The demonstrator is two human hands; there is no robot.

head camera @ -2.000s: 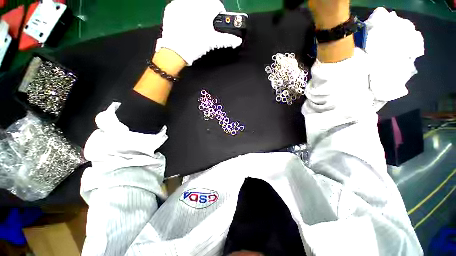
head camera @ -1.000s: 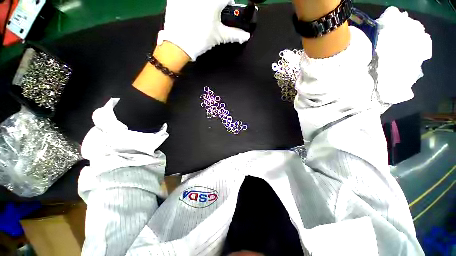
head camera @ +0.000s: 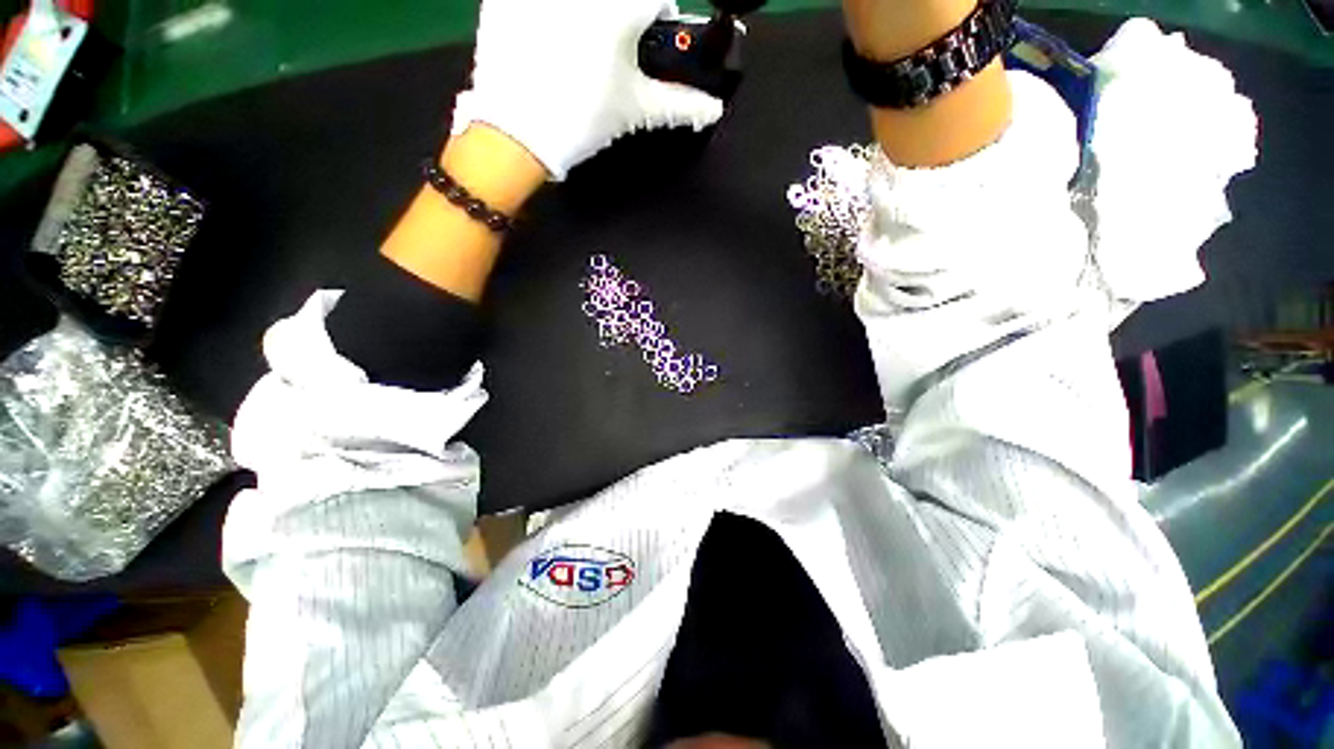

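Observation:
My left hand (head camera: pixel 563 81), in a white glove, is shut on a black unit (head camera: pixel 673 56) at the top centre. A small orange-ringed hole shows on the unit's face. The dark tip of a tool (head camera: pixel 736 8) is at the unit's right end, cut off by the top edge. My right hand is out of the picture above; only its bare wrist with a black band (head camera: pixel 936 59) shows. A thin cluster of small purplish rings (head camera: pixel 644 329) lies below the unit. A heap of pale rings (head camera: pixel 834 212) is partly hidden by my right sleeve.
A black box of small silver hardware (head camera: pixel 129 234) is at the far left, above a clear bag of hardware (head camera: pixel 110 454). A blue bin (head camera: pixel 1061 73) and a crumpled white cloth (head camera: pixel 1170 161) are at the upper right. A cardboard box (head camera: pixel 147 688) is at the lower left.
The unit has moved right and up from its earlier place and now meets the dark tool. My right wrist has moved left, and its sleeve covers part of the pale rings. The white-plated unit slid left.

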